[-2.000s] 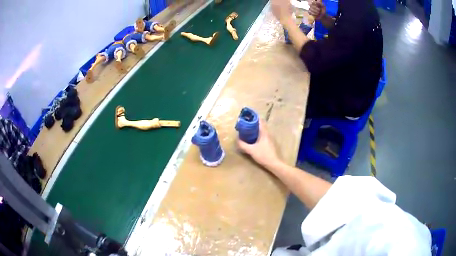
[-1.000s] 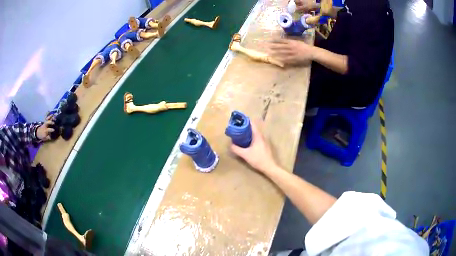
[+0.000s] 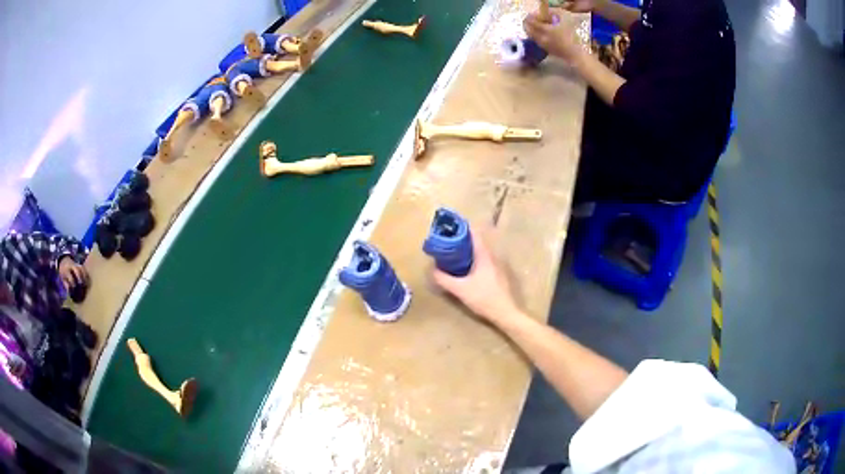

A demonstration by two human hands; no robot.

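My right hand point(image 3: 477, 278) reaches in from the lower right and is closed around a blue shorts part point(image 3: 449, 243), which is upright over the bench with its dark notched opening up. The hand hides its lower end, so whether it touches the bench cannot be told. A second blue shorts part point(image 3: 375, 280) stands to its left on the tan bench point(image 3: 398, 398), tilted in view, opening up and whitish frilled hem down. My left hand is not in view.
Tan legs lie on the bench point(image 3: 472, 132) and green belt point(image 3: 241, 268). A dark-clothed neighbour point(image 3: 658, 102) sits upper right, handling a blue part. Assembled parts point(image 3: 222, 93) and dark items lie across the belt, near a checked sleeve point(image 3: 37, 264). A blurred grey bar crosses the lower left.
A tan leg now lies released on the bench; the neighbour's hand has withdrawn from it. Belt legs have shifted in view. My right hand still holds the same blue part.
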